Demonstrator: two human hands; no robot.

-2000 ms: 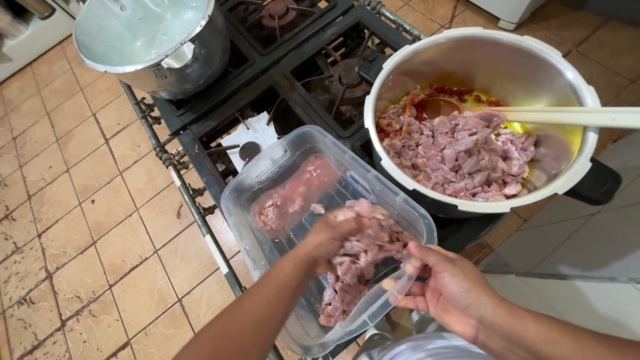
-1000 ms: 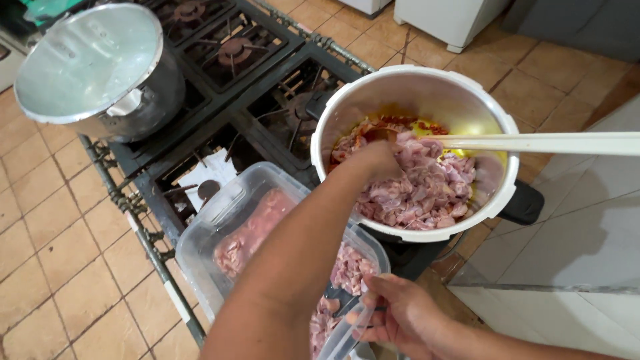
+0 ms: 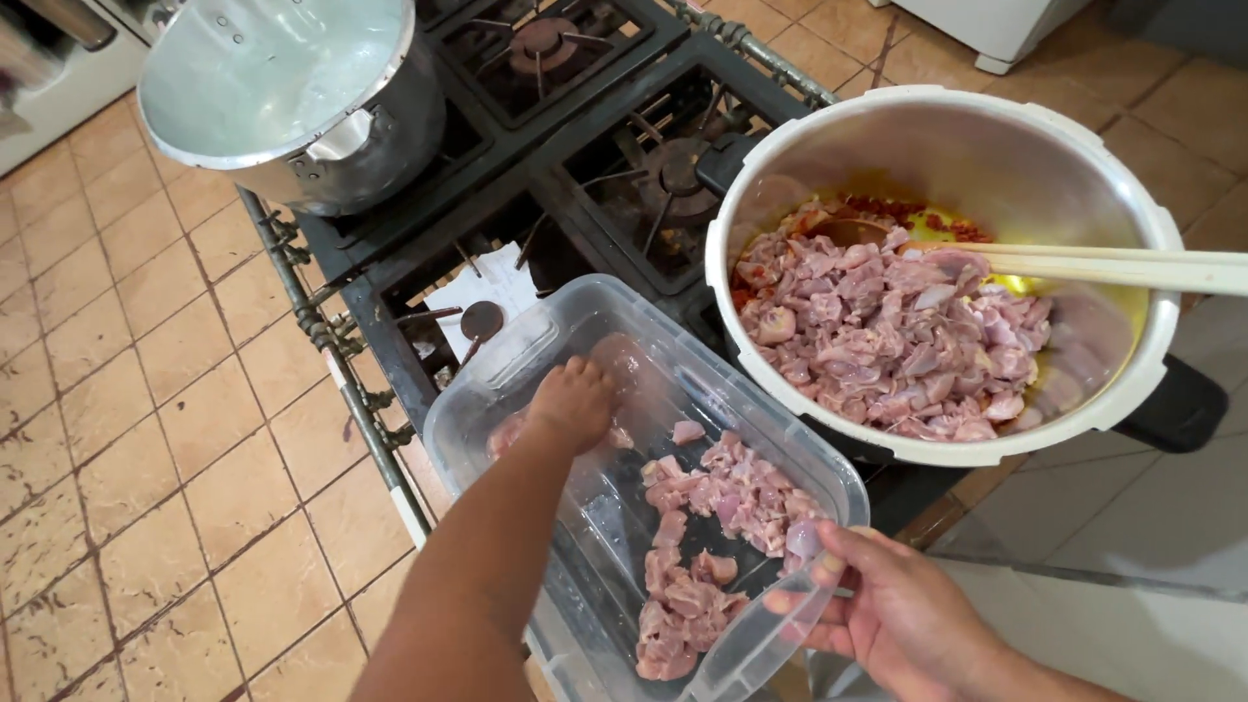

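My left hand (image 3: 575, 405) reaches into the far left part of a clear plastic container (image 3: 600, 502), touching raw meat there; its fingertips are partly hidden. My right hand (image 3: 892, 600) grips the container's near right rim, thumb on top. Cut pieces of raw meat (image 3: 687, 604) lie in the near half of the container. To the right, a large metal pot (image 3: 1072, 175) with black handles holds a heap of cut meat (image 3: 897, 331) over yellow oil and reddish bits. A long-handled spoon (image 3: 1092, 265) rests in it, its brown bowl partly buried.
A black gas stove (image 3: 526, 180) with open burners lies under the pots. At the upper left stands a dented aluminium pot (image 3: 370, 161). A piece of white paper (image 3: 487, 292) sits by a near burner. A metal gas pipe (image 3: 375, 429) runs along the stove's edge, above the tiled floor (image 3: 195, 439).
My left hand carried meat from the container over to the large pot, then came back into the container's far left part. The heap in the pot is larger. My right hand stays on the rim.
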